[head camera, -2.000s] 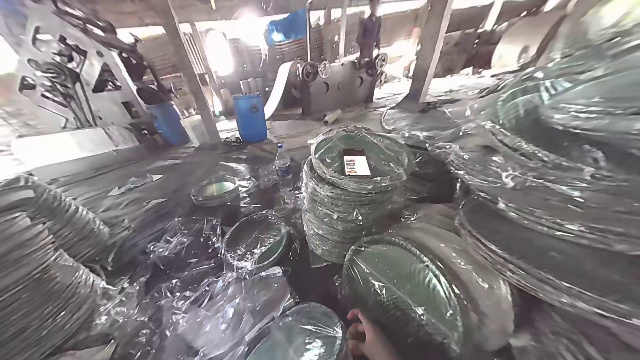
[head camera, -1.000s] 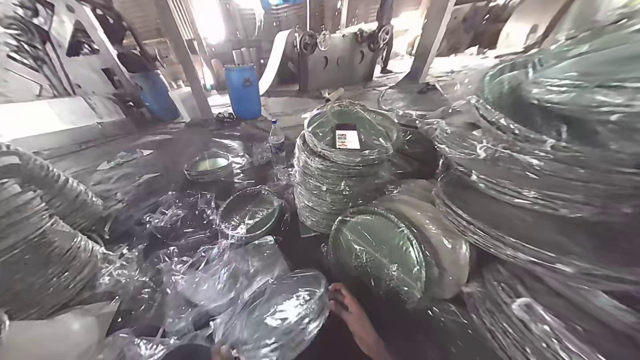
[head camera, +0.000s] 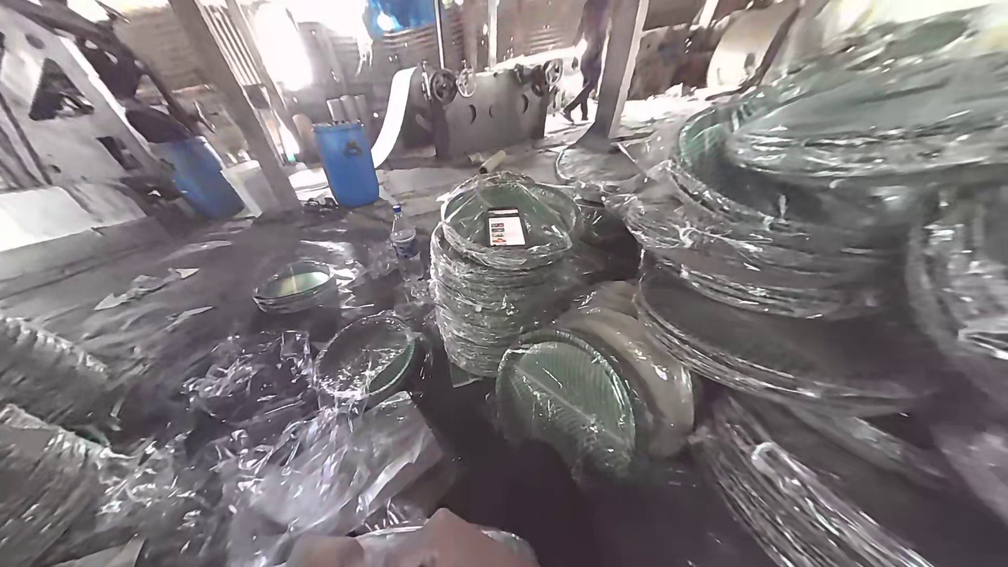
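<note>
At the bottom edge, my left hand (head camera: 321, 551) and my right hand (head camera: 450, 543) show only in part, blurred. Both are at a plastic-wrapped round item (head camera: 508, 542), whose rim shows behind and beside them; the fingers are cut off, so their grip is unclear. Loose clear plastic wrap (head camera: 339, 465) lies just beyond, on the left. Further off are a wrapped green leaf-patterned plate (head camera: 567, 402) leaning on edge, a smaller wrapped round dish (head camera: 366, 358), and a tall stack of wrapped plates (head camera: 488, 307) with a phone-like device (head camera: 505, 227) on top.
Large wrapped round trays (head camera: 756, 346) are piled on the right. Stacked plates (head camera: 47, 472) stand at the left edge. A plastic bottle (head camera: 403, 236), a shallow dish stack (head camera: 294, 287), a blue drum (head camera: 346, 165) and machinery (head camera: 492, 114) are beyond. A person (head camera: 589, 63) is partly visible behind.
A second ago my right hand was at the right side of a wrapped round item; now both hands are lower and closer together at the bottom edge, with that item mostly out of view.
</note>
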